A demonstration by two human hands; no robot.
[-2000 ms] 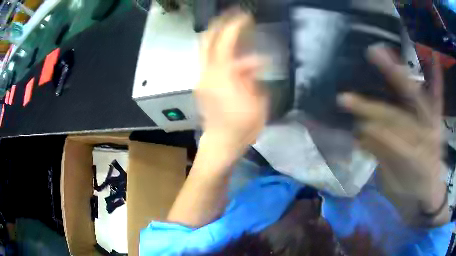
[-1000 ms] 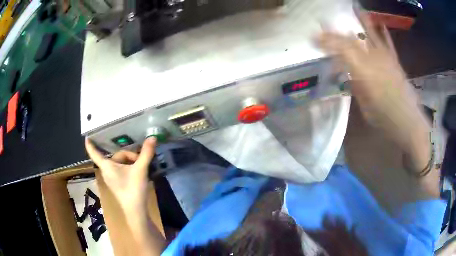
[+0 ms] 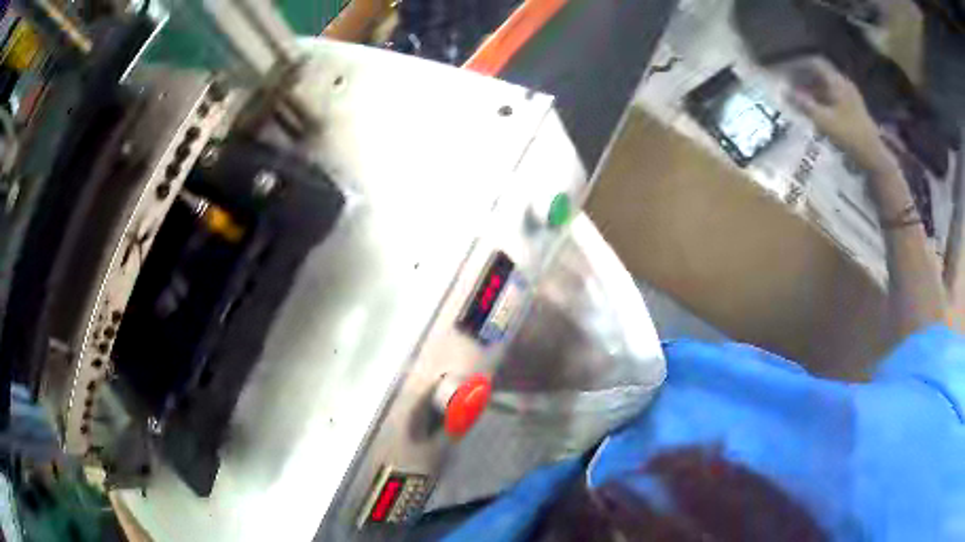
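Note:
The silver-white press machine (image 3: pixel 423 148) fills the left and middle. Its black fixture (image 3: pixel 286 249) sits under the curved press plate with a row of holes (image 3: pixel 132 249). A black housing with a glossy, bright face (image 3: pixel 741 119) lies on the printed sheet (image 3: pixel 809 175) at the upper right. My right hand (image 3: pixel 831 106) is over that sheet, just right of the housing. It is blurred, and I cannot tell whether its fingers hold anything. My left hand is not in view.
The front panel has a green button (image 3: pixel 559 210), a red mushroom button (image 3: pixel 466 404) and two lit red displays (image 3: pixel 489 294). A clear plastic sheet (image 3: pixel 593 349) hangs off the panel. A brown carton (image 3: pixel 720 222) stands right of the machine. An orange tray edge (image 3: pixel 515 37) shows behind.
The view has swung to the right. My right hand has moved from the machine's right end to the printed sheet. My left hand, earlier at the left green button, is out of the picture.

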